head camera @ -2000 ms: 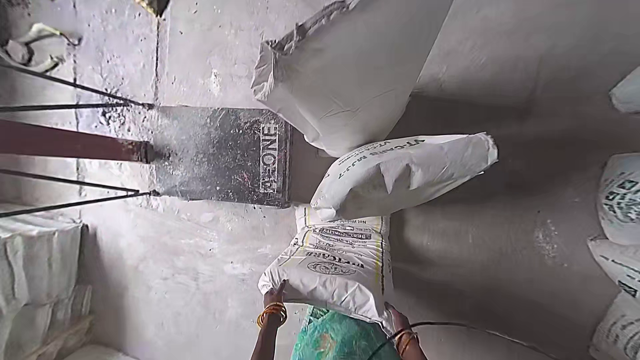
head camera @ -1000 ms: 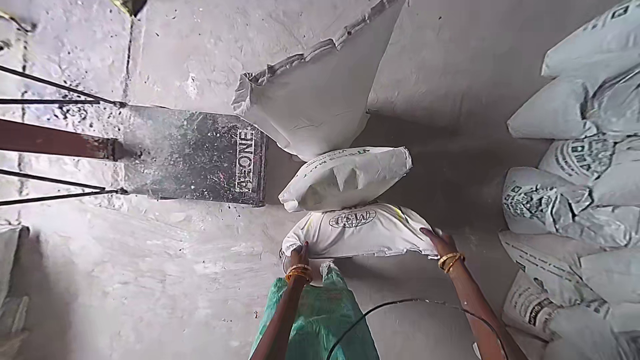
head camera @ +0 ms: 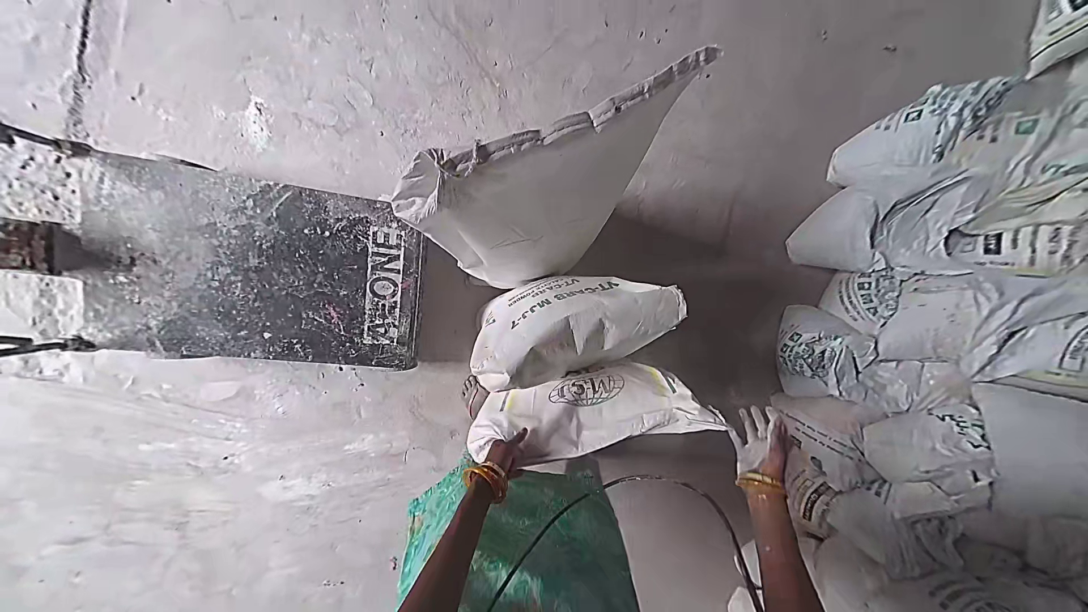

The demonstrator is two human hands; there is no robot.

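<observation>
A white printed sack (head camera: 595, 421) with a globe mark lies nearest to me, its upper side touching a second white printed sack (head camera: 578, 327). Beyond that one stands a larger plain white sack (head camera: 544, 195) with a folded top edge. My left hand (head camera: 507, 450), with bangles at the wrist, grips the left end of the near sack; its fingers are partly hidden. My right hand (head camera: 761, 442) has its fingers spread and its palm whitened, just off the sack's right tip. A green wrap of cloth or plastic (head camera: 527, 535) shows below the sack, between my arms.
A dark platform (head camera: 255, 272) with raised lettering lies at the left, dusted white. Many stacked white sacks (head camera: 935, 323) fill the right side. A thin black cable (head camera: 646, 478) curves between my arms. Part of a foot (head camera: 473, 395) shows beside the near sacks.
My right hand has let go of the near sack's right end and now stands apart from it with spread fingers. My left hand remains at the left end. The view has shifted toward the right.
</observation>
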